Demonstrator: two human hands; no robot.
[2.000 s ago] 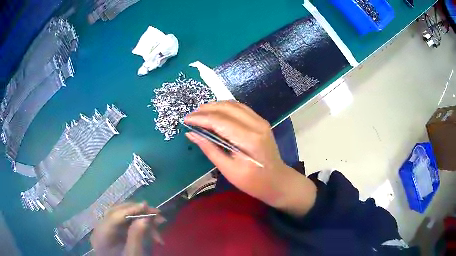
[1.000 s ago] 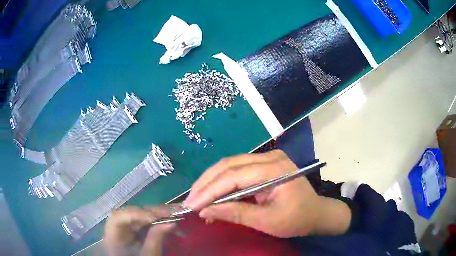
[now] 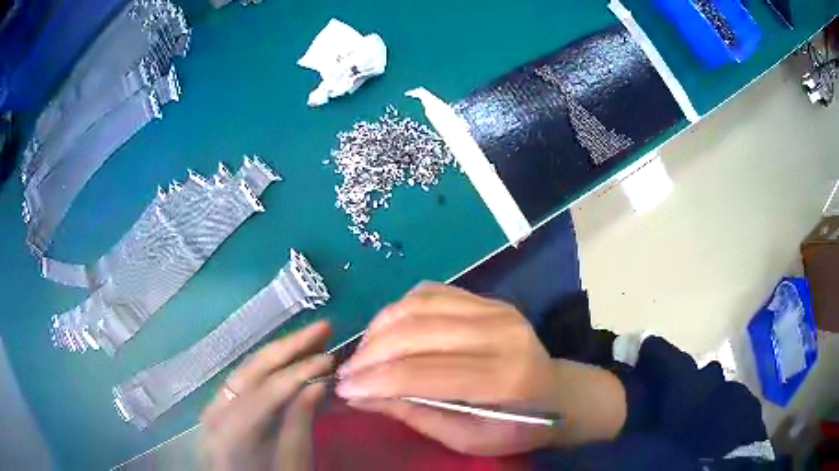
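My right hand (image 3: 451, 368) is at the bench's front edge, closed on slim tweezers (image 3: 483, 410) whose rear end points right. My left hand (image 3: 271, 396) is beside it, blurred, with the fingertips close to the right fingertips. A thin bit shows between the two hands, but the fingers hide most of it and I cannot tell what it is. A heap of loose small metal parts (image 3: 386, 166) lies on the green mat above my hands. A small stack of mesh straps (image 3: 225, 340) lies just above my left hand.
More mesh strap stacks (image 3: 175, 258) lie at left. A crumpled white tissue (image 3: 345, 60) lies above the heap. A black sheet (image 3: 515, 156) with white tape (image 3: 478, 166) and tiny parts (image 3: 593, 133) is at right, beside a blue parts bin (image 3: 708, 32). Another blue bin (image 3: 780, 340) is on the floor.
My right hand has come from the heap down to my left hand. The tweezers have swung from pointing up at the heap to lying nearly level. The view has shifted somewhat.
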